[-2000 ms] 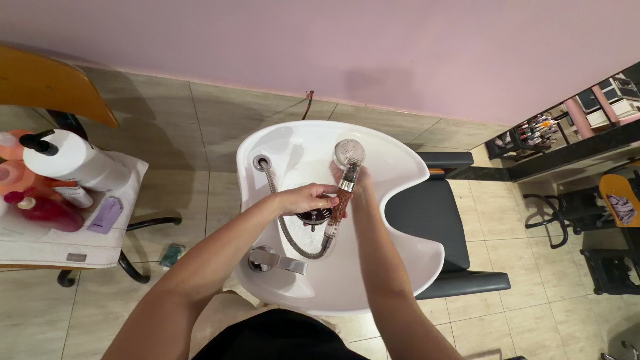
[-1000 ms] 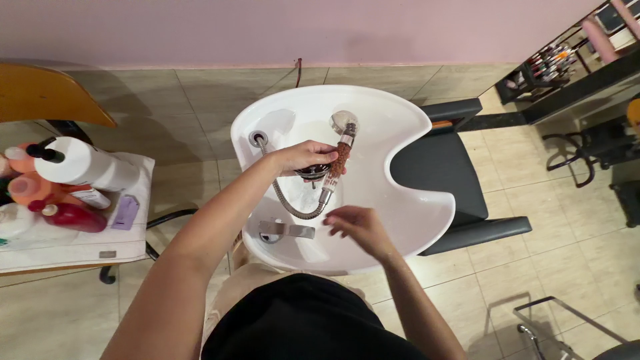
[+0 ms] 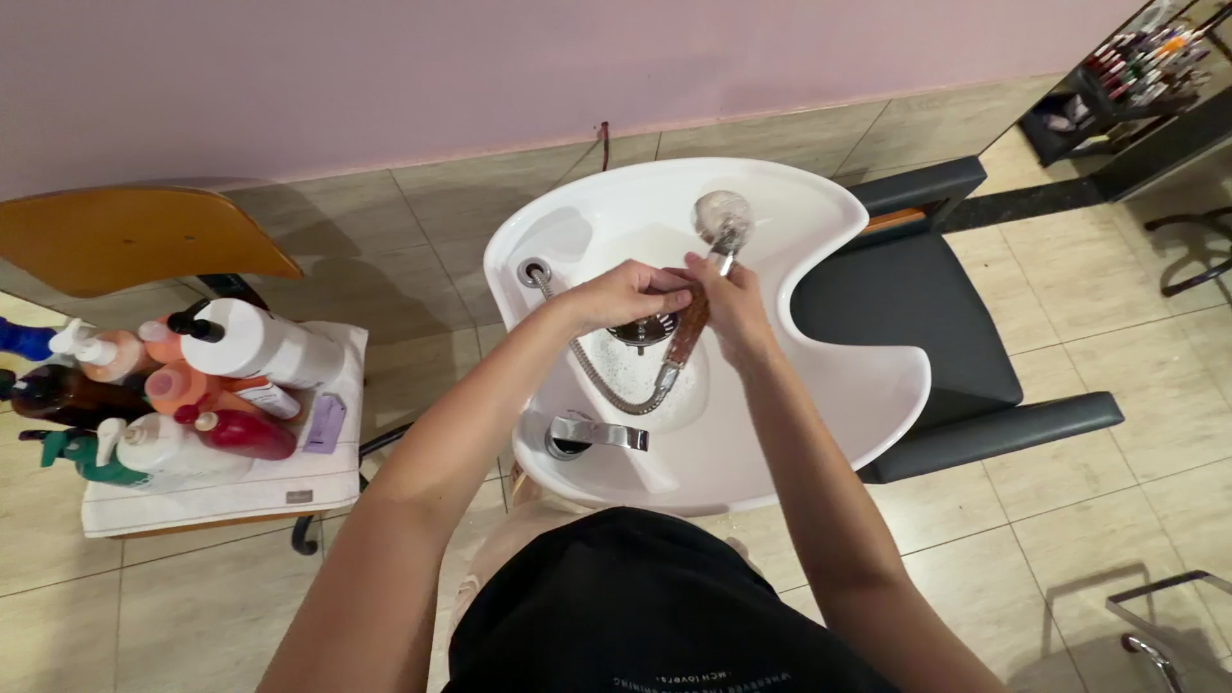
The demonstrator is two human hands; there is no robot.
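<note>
Over a white salon shampoo basin [image 3: 818, 433], a handheld shower head [image 3: 722, 219] with a brown handle points toward the wall. My right hand [image 3: 729, 298] is closed around the handle near its chrome neck. My left hand [image 3: 643, 294] touches the handle's left side with its fingertips; whether it bears any weight is hard to tell. A metal hose [image 3: 602, 383] curves from the handle's lower end to a chrome-rimmed hole at the basin's left. Below my left hand, a dark drain strainer [image 3: 643, 332] is partly covered, with suds beside it. The chrome faucet lever [image 3: 602, 433] is near the front.
To the left, a chair [image 3: 144, 236] bears a white towel [image 3: 226, 496] with several pump bottles [image 3: 265, 342] and a purple packet [image 3: 324, 423]. A black armchair [image 3: 895, 298] adjoins the basin's right side. At the upper right stands a cart with many small tubes [image 3: 1145, 67].
My right hand, apart from the shower head and near the front of the basin one second ago, is now back on its handle. My left hand stays at the handle.
</note>
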